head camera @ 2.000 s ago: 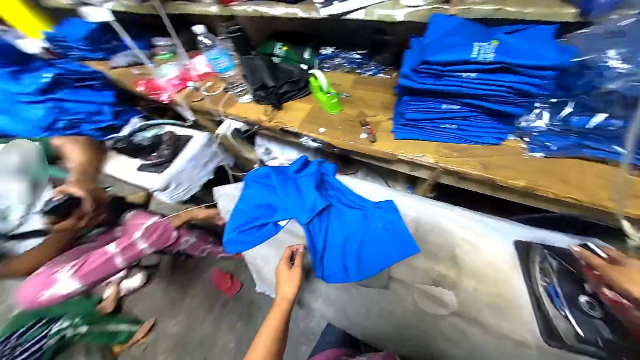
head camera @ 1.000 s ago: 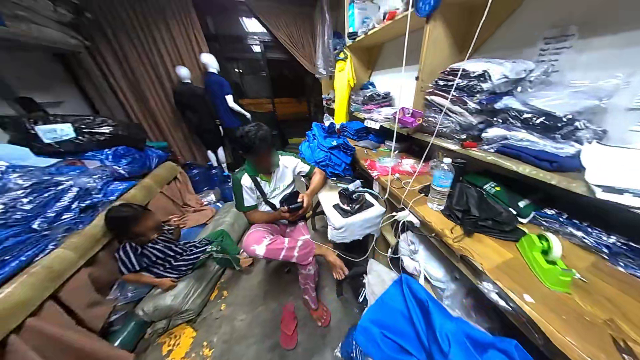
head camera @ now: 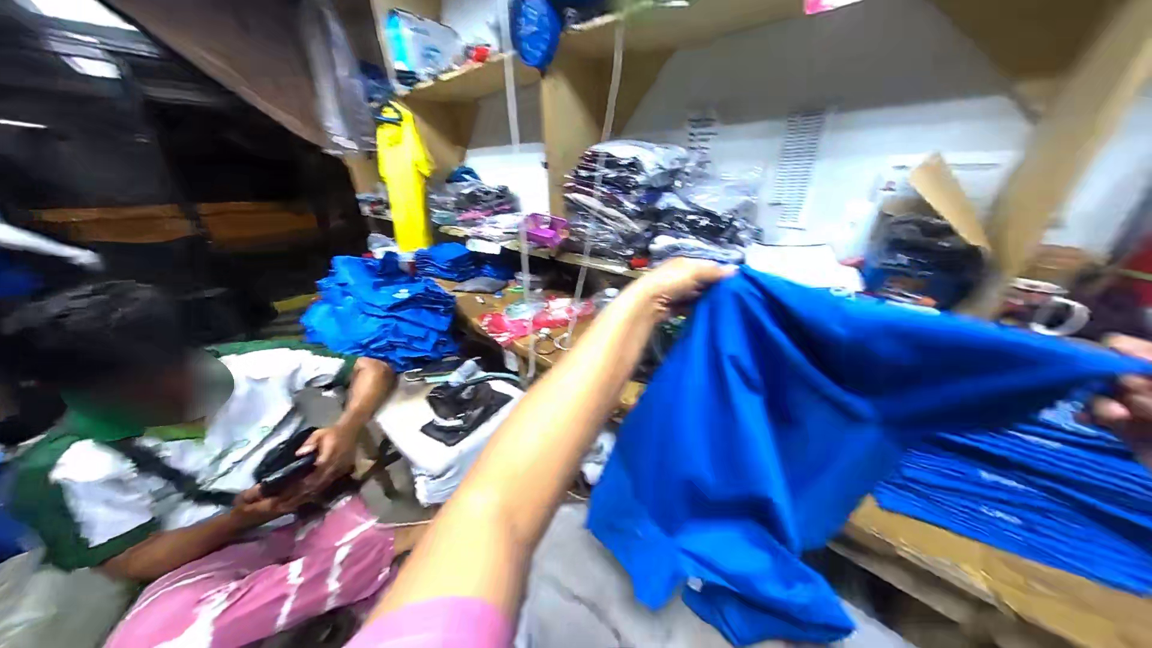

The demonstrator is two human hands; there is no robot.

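Note:
A blue cloth garment (head camera: 774,405) hangs stretched between my two hands, raised over a grey padded surface (head camera: 571,576). At its upper left corner my left hand (head camera: 688,281) grips the fabric, the arm reaching up from the bottom of the view. My right hand (head camera: 1125,396), cut off by the right edge and blurred, grips the other end. The garment's lower part droops in folds. Behind and below its right side lies a stack of folded blue garments (head camera: 1008,504) on the wooden shelf.
A seated person (head camera: 207,468) holding a dark object is at the left. Beside them a white box (head camera: 432,459) bears a black item. Farther back are a blue garment pile (head camera: 382,310), a yellow garment (head camera: 402,175), plastic-wrapped clothes (head camera: 621,198) and hanging white cords. The wooden shelf edge (head camera: 972,558) runs along the right.
The blue garment lay on the padded surface two seconds ago; it is now lifted and stretched between my hands. My right hand has left the iron. The view has swung considerably.

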